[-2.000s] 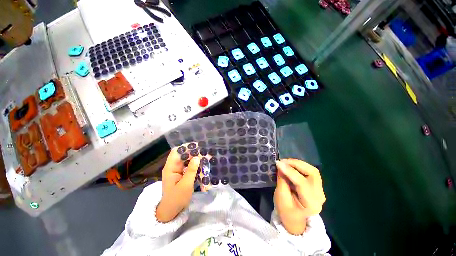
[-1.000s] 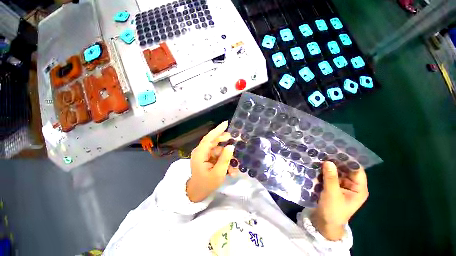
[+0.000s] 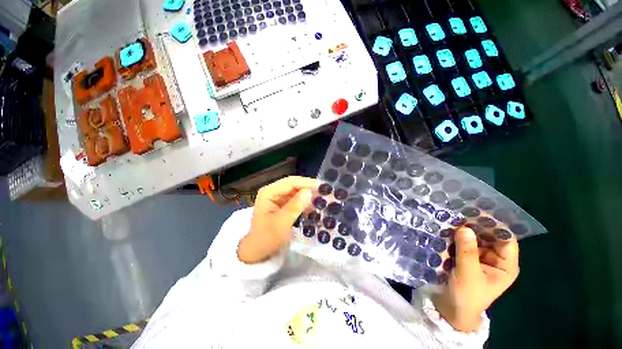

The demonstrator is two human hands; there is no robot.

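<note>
A clear pad sheet point(image 3: 402, 204) with rows of round black discs is held over my lap, tilted, with glare across its middle. My left hand point(image 3: 278, 217) pinches its left edge between thumb and fingers. My right hand point(image 3: 481, 276) grips its lower right part, thumb on top and fingers beneath. Some discs near my left hand look darker and sharper than the others. Whether a single disc is between my left fingertips cannot be told.
The white machine point(image 3: 273, 133) at upper left bears orange-brown fixtures point(image 3: 149, 116), a separate fixture block point(image 3: 227, 65), another disc sheet point(image 3: 249, 20), loose light-blue housings point(image 3: 206, 121) and a red button point(image 3: 339, 106). A black tray point(image 3: 416, 116) at upper right holds light-blue housings.
The sheet has turned from level to slanting down toward the right. My right hand has moved from its right edge to its lower right part. The view has shifted, moving the machine and tray.
</note>
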